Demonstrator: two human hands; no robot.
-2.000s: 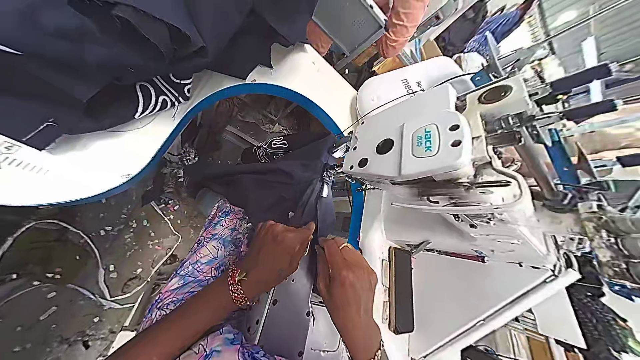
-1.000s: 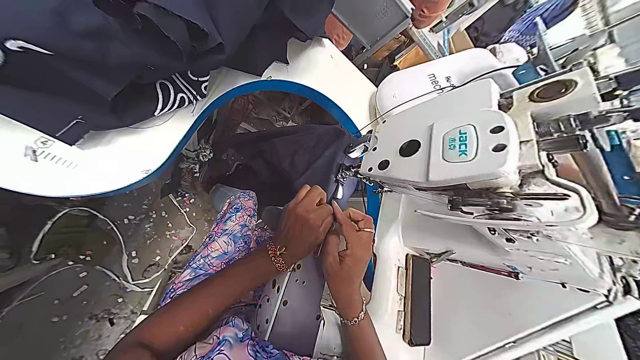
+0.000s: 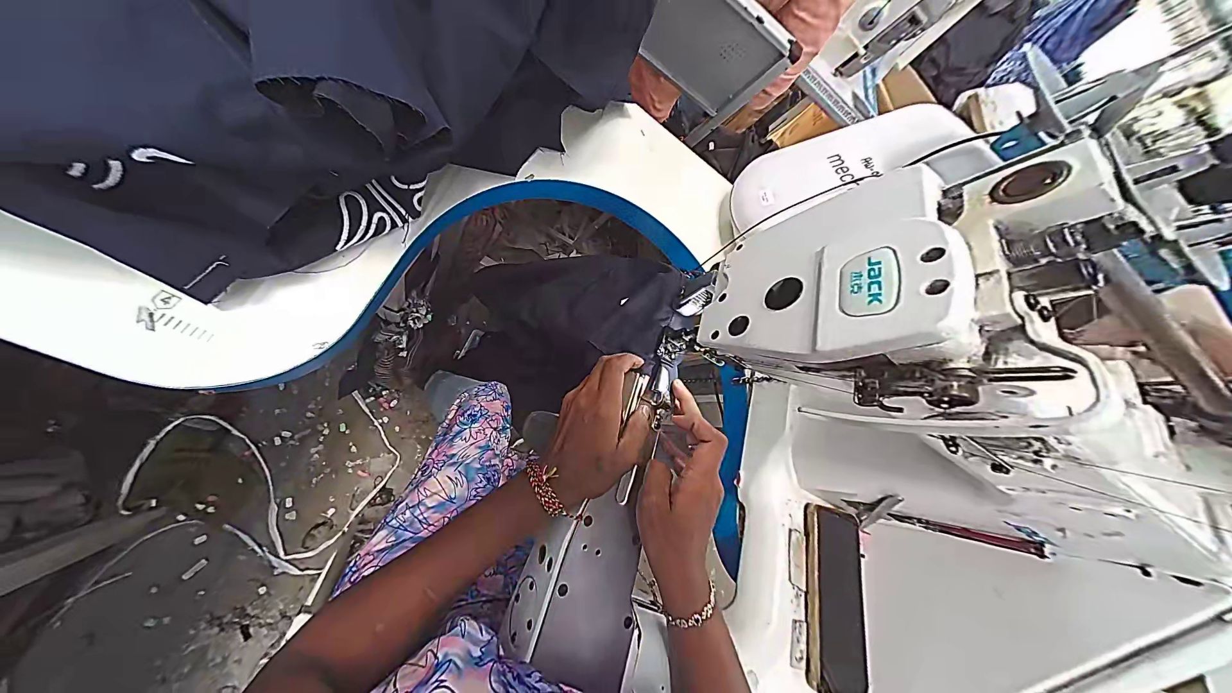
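A Jack sewing machine head stands to the right of both hands, with its metal presser foot and guide parts at its left end. Dark navy cloth lies bunched beside and beyond these parts. Bent fingers of my left hand rest at the near left side of the metal guide, over the machine's grey arm. On the guide's right side is my right hand, thumb and forefinger close to the metal. Whether either hand pinches a cloth edge is hidden by the fingers.
A white table edge with blue trim curves around the work. More navy cloth with white embroidery covers its far left. A dark phone-like slab lies at right. Another person's arm shows behind. White cord trails over the littered floor.
Two seconds ago dark cloth ran between my hands over the machine arm; now it lies beyond them. Both hands have moved forward to the metal guide at the presser foot.
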